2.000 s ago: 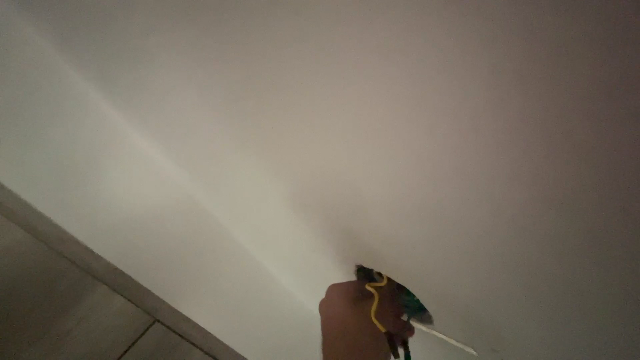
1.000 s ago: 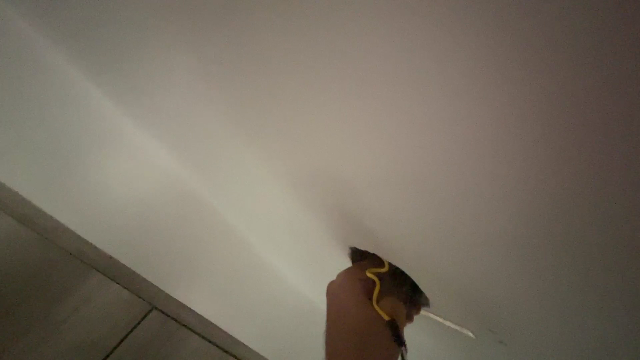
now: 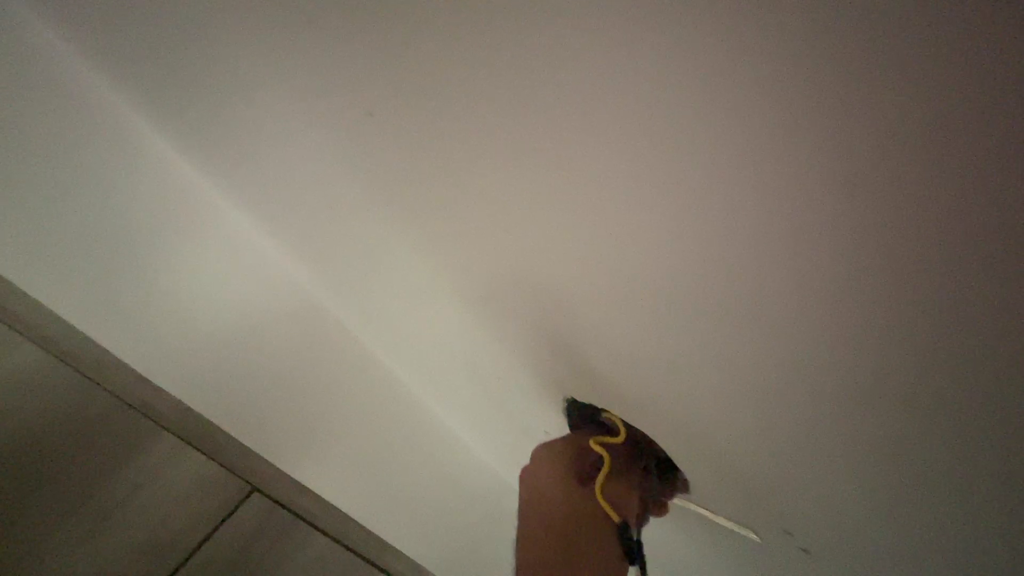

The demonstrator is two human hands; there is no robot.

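Note:
My right hand is raised from the bottom edge, right of centre, against a smooth pale surface that looks like a ceiling. Its fingers are bent at a dark, rounded, rough-edged shape; whether this is an object or an opening I cannot tell. A yellow wire curves down across the hand to a black connector or taped joint, with a dark cable below. A thin pale strip runs right from beside the fingers. What the fingertips hold is hidden. My left hand is out of view.
The pale surface fills most of the view, with a soft diagonal crease or light line. At lower left is a trim edge above large wall tiles with dark joints. Small dark marks lie at lower right.
My right hand, the dark shape and the yellow wire appear slightly higher in view than two seconds ago, as the view itself shifts a little. The hand stays at the dark shape.

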